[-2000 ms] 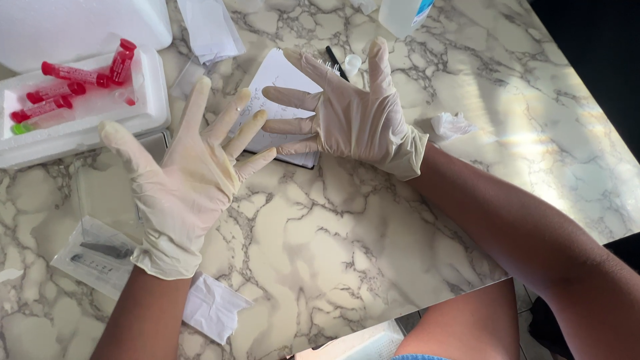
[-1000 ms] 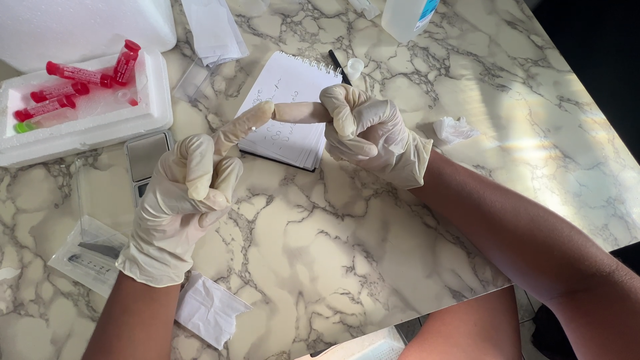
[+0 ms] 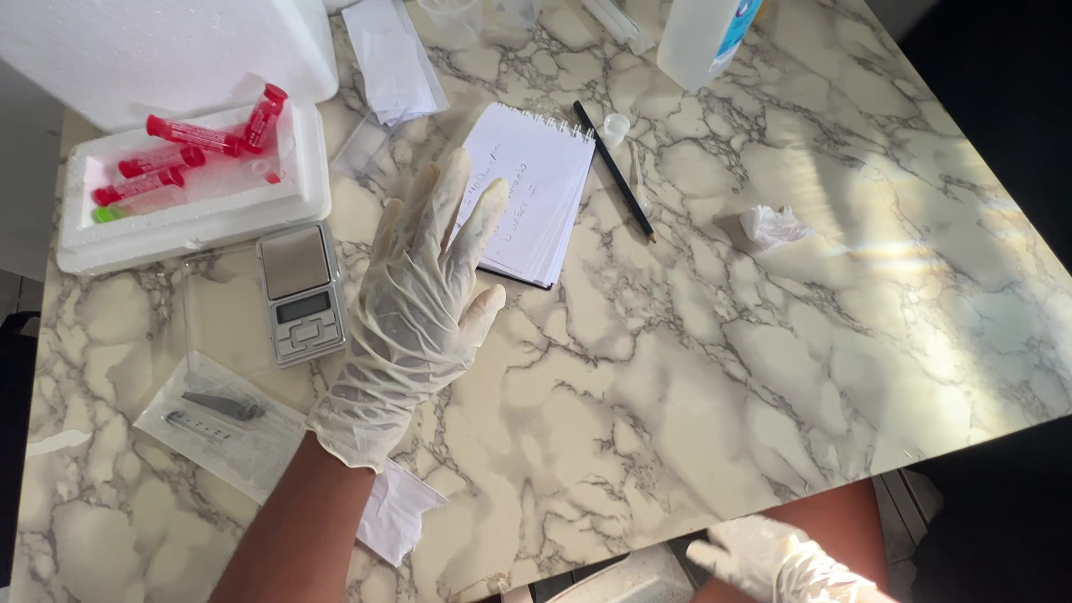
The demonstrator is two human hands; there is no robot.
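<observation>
My left hand (image 3: 419, 310), in a pale latex glove, is spread palm down over the marbled table, fingers apart and holding nothing. Its fingertips overlap the left edge of a spiral notepad (image 3: 536, 193) with handwriting. Left of the hand lies a silver digital pocket scale (image 3: 303, 293). Below it a packaged syringe (image 3: 201, 427) is partly under my left forearm, beside a crumpled paper (image 3: 398, 511). My gloved right hand (image 3: 775, 557) is low, below the table's front edge near my leg; its fingers are partly hidden. A black pencil (image 3: 615, 172) lies right of the notepad.
A foam box (image 3: 197, 239) at the left holds several red-capped tubes (image 3: 193, 134), with a large foam piece (image 3: 184, 50) behind. Folded papers (image 3: 394, 63), a clear plastic cup (image 3: 452, 17) and a bottle (image 3: 699, 42) stand farther back. A crumpled tissue (image 3: 775, 228) lies right.
Both hands were raised over the table with fingertips meeting near the notepad. They have parted: my left hand is now flat-spread by the scale, and my right hand has dropped below the table edge.
</observation>
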